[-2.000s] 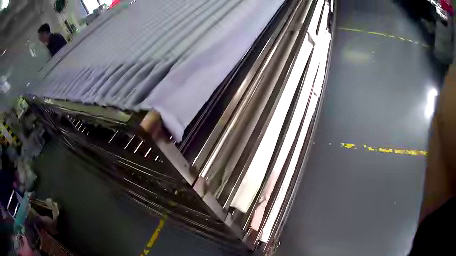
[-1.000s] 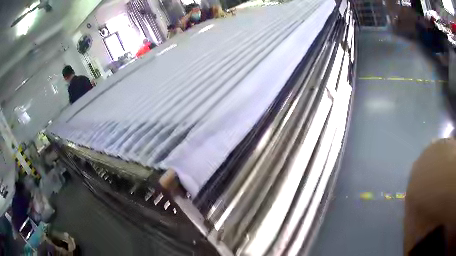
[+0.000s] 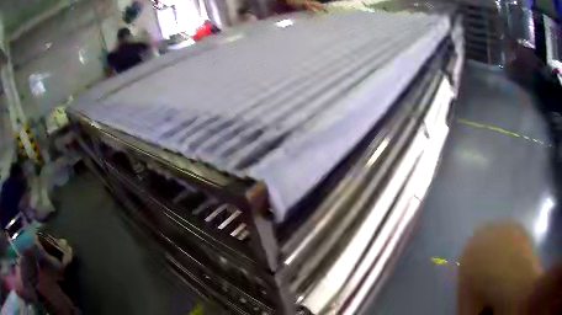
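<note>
A lilac-grey fabric panel (image 3: 246,86) with parallel ridges lies over the top of a dark metal rack (image 3: 266,237). Its smooth edge hangs down at the near corner. Long metal tubes or rails (image 3: 370,209) run back along the rack's right side, with pale, bright strips between them. Slots show in the near end of the rack. A large blurred tan shape at the bottom right may be my right hand or arm (image 3: 498,267); no fingers can be made out. My left hand is not in view.
A person in dark clothes (image 3: 128,54) is behind the rack at the upper left. Something red (image 3: 206,29) shows near the window. Mixed cloth-like items (image 3: 40,264) lie at the lower left. The grey floor (image 3: 477,184) with yellow lines runs along the right.
The view has shifted so that the rack's near corner sits further right and its slotted end shows more. The tan shape at the right has moved lower and a little left.
</note>
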